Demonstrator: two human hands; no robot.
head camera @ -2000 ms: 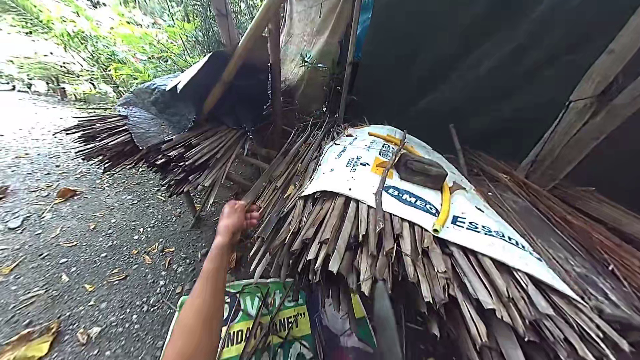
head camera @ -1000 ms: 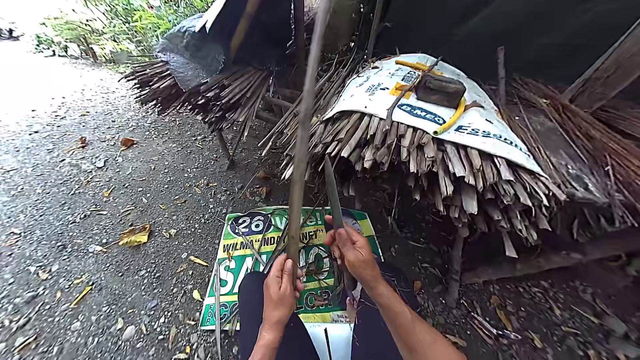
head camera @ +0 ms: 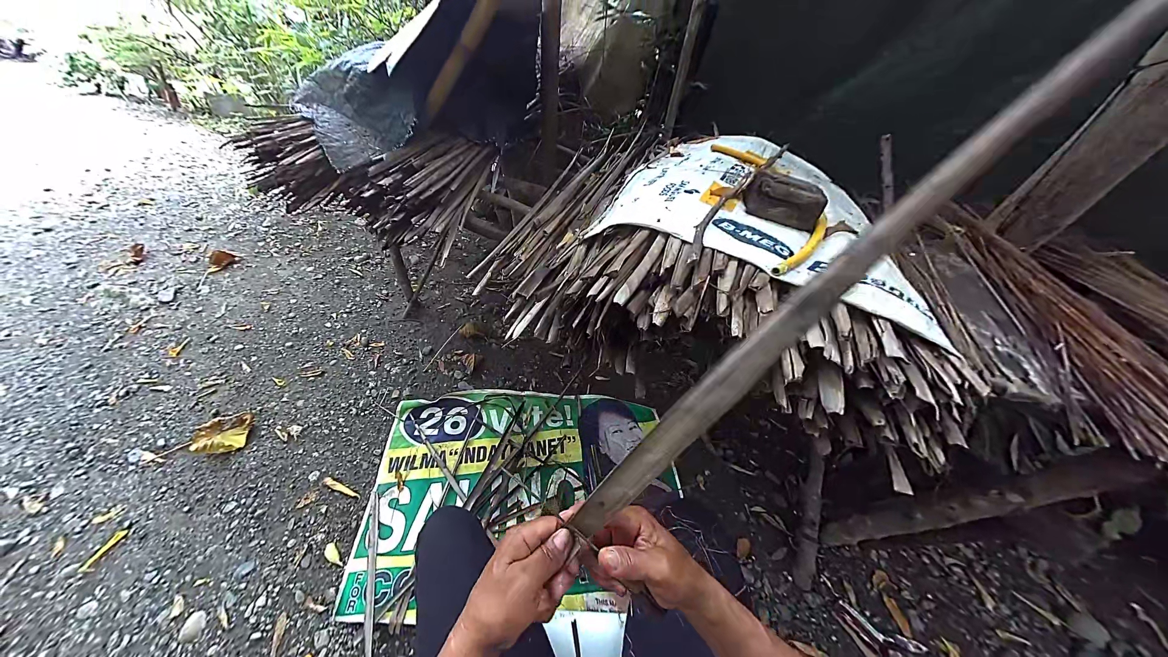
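Observation:
A long flat brown strip, like a dried palm frond piece (head camera: 730, 374), slants from between my knees up to the top right corner. My left hand (head camera: 525, 575) pinches its lower end, fingers closed around it. Beside it my right hand (head camera: 643, 557) is also closed at that end, thumb on top, with a thin strand between the two hands. No knife shows in my right hand now. Under the hands lies a green and yellow printed tarpaulin (head camera: 420, 493) with thin dark strips (head camera: 502, 484) scattered on it.
A stack of dried strips (head camera: 675, 283) on a wooden frame is covered by a white sack (head camera: 657, 196) weighted with a wooden block (head camera: 785, 201). Another bundle (head camera: 411, 192) lies behind at left under plastic sheeting. A wooden pole (head camera: 995, 502) runs low at right. Gravel (head camera: 228, 347) lies at left.
My left hand, earlier reaching out to the stack, came back holding a long strip upright. The strip now leans right, and the knife seen in my right hand a second ago no longer shows.

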